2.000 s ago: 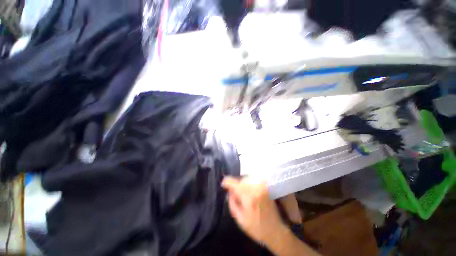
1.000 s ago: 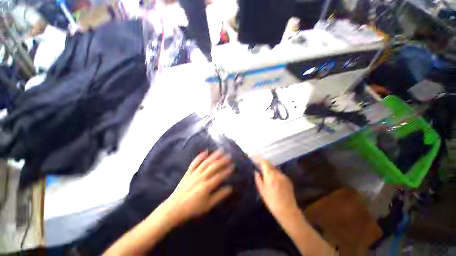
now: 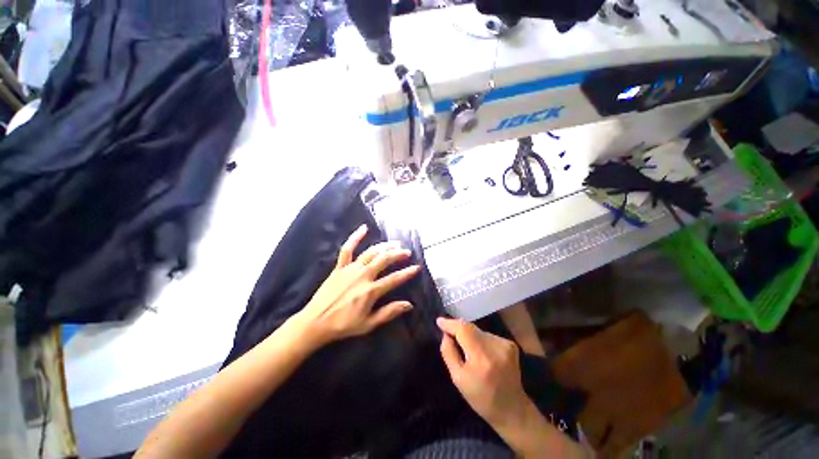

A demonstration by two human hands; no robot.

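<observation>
A black garment piece (image 3: 305, 260) lies on the white table and drapes over its front edge, its narrow far end near the presser foot (image 3: 406, 172). My left hand (image 3: 364, 287) lies flat on the cloth with fingers spread. My right hand (image 3: 480, 363) pinches the cloth's right edge between thumb and finger, in front of the table's front edge. The white sewing machine (image 3: 530, 108) with a blue stripe and "JACK" lettering stands beyond the cloth. Whether the needle is in the cloth cannot be told.
A black garment pile (image 3: 135, 152) lies at left. Scissors (image 3: 528, 170) and black strips (image 3: 647, 186) lie under the machine arm. A ruler (image 3: 539, 262) runs along the front edge. A green basket (image 3: 763, 305) is at right. Clear plastic (image 3: 314, 31) lies behind, beside a pink strip (image 3: 266, 63).
The bunched cloth has been spread out flatter towards the machine. My left hand came into view and now rests on it. My right hand stays at its right edge. The view has steadied.
</observation>
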